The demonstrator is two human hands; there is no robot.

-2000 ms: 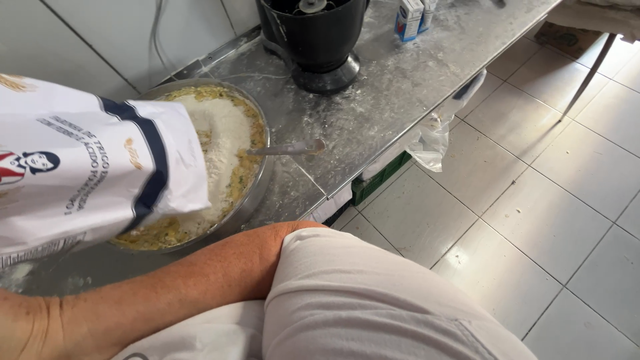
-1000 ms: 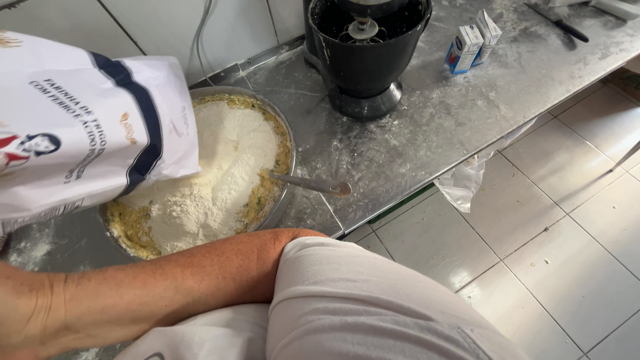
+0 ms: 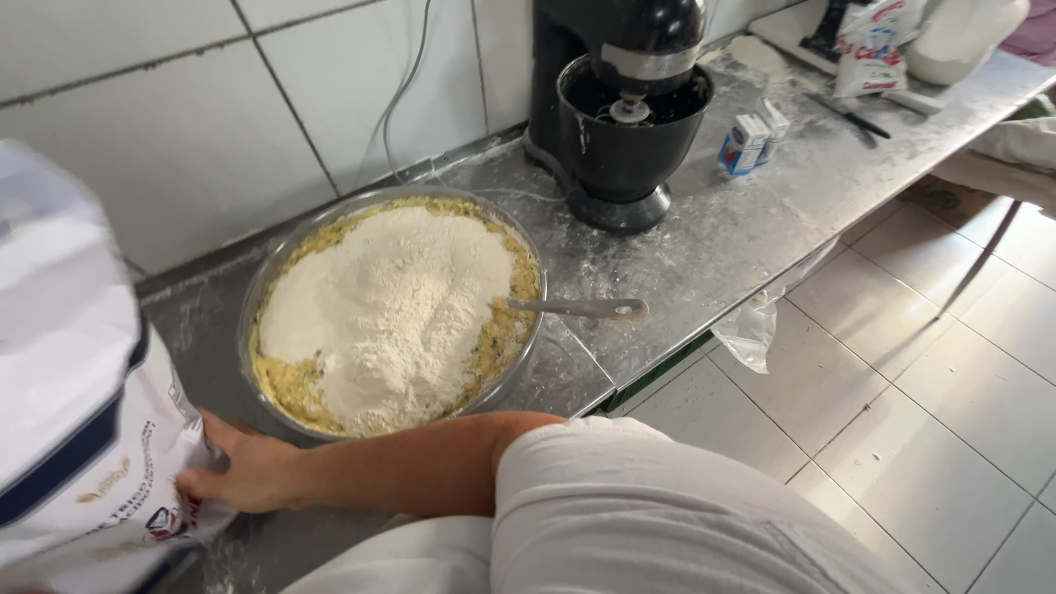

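Observation:
My right hand (image 3: 239,469) grips the side of a large paper wheat-flour bag (image 3: 62,338), which stands roughly upright at the left edge. My left hand is not seen. Close to my right forearm, a wide, clear-rimmed bowl (image 3: 540,285) rests on the metal counter. In it, a large mound of white flour (image 3: 388,289) covers most of a yellow mixture with green flecks (image 3: 301,392), which shows around the rim. A utensil with a grey handle (image 3: 590,308) leans over the bowl's right rim, its other end in the mixture.
A black stand mixer (image 3: 631,124) stands behind the bowl on the floury counter (image 3: 709,264), with two small cartons (image 3: 747,144) beside it. Farther right lie a dark-handled knife (image 3: 862,124), a printed plastic bag (image 3: 873,54) and a white container (image 3: 961,41). A tiled wall runs behind.
The flour bag has gone from tipped over the bowl to roughly upright at its left. More flour lies in the bowl than two seconds ago. My right hand has come into view.

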